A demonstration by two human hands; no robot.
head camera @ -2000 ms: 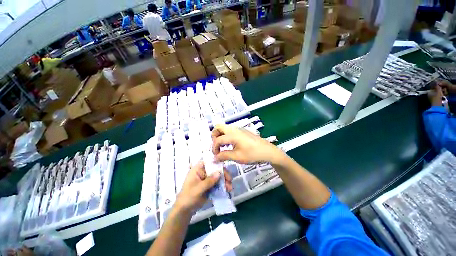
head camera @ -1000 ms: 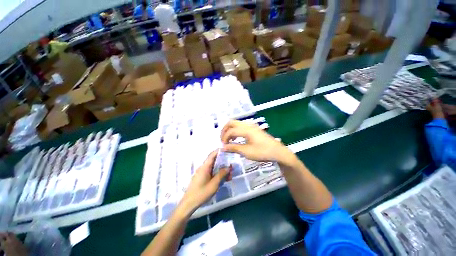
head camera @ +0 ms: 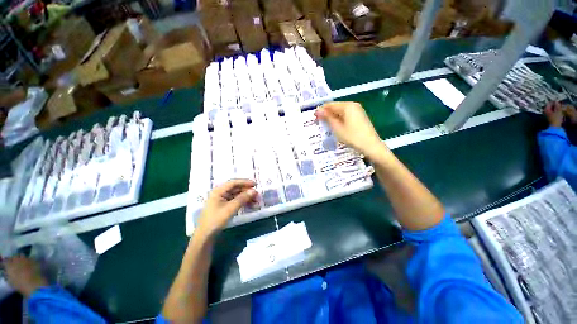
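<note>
A white tray [head camera: 281,205] in front of me holds close rows of long white wrapped pieces with grey-blue square ends [head camera: 271,197]. Bare strap-like pieces [head camera: 345,178] with dark lines lie at its right end. My left hand [head camera: 229,204] is over the tray's near left part, fingers apart, with nothing seen in it. My right hand [head camera: 349,130] is over the right rows, thumb and fingertips close together at the strap ends. A grey-blue square end shows just below it; whether the fingers grip a piece is unclear.
White sheets [head camera: 275,250] lie on the green bench near me, a small white slip [head camera: 108,239] to the left. Another filled tray [head camera: 142,183] stands left, more behind and at lower right. White posts [head camera: 419,41] rise ahead. Neighbouring workers' hands show at both sides.
The white strip earlier between my hands is no longer between them. My hands have parted, left hand to the left, right hand up and to the right. The view has tilted down.
</note>
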